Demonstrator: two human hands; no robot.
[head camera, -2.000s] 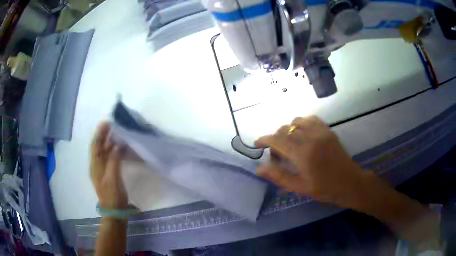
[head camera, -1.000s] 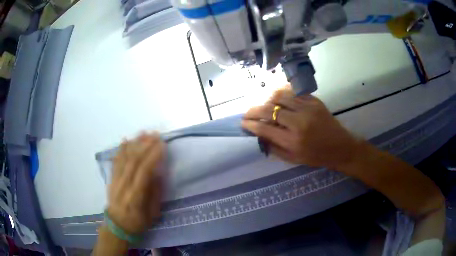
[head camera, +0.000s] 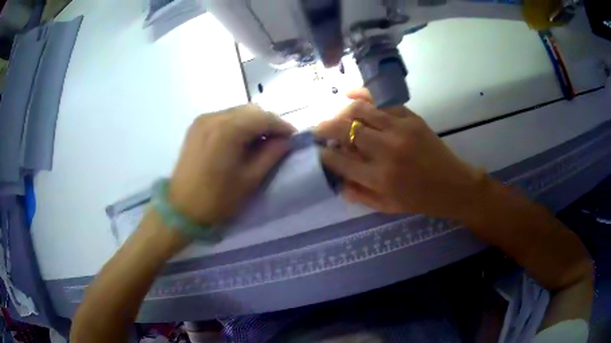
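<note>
A grey-blue fabric panel (head camera: 291, 186) lies on the white table in front of the sewing machine head (head camera: 268, 30), with a narrow fold along its far edge. My left hand (head camera: 224, 161), with a green bangle at the wrist, pinches the folded edge near its right end. My right hand (head camera: 395, 157), with a gold ring, grips the panel's right end, close to the needle plate (head camera: 295, 90). My fingertips nearly meet at the fold. The grey cylinder (head camera: 385, 75) hangs just above my right fingers. My left hand and forearm hide part of the panel.
Flat grey pieces (head camera: 37, 100) lie at the left table edge. More grey cloth (head camera: 175, 15) is at the top left. A ruler strip (head camera: 321, 258) runs along the front edge. A thin red and blue tool (head camera: 558, 67) lies at the right of the machine bed.
The panel was swung round and laid flat along the table front. My left hand moved from the panel's left part to its right end beside my right hand, which moved nearer the needle area.
</note>
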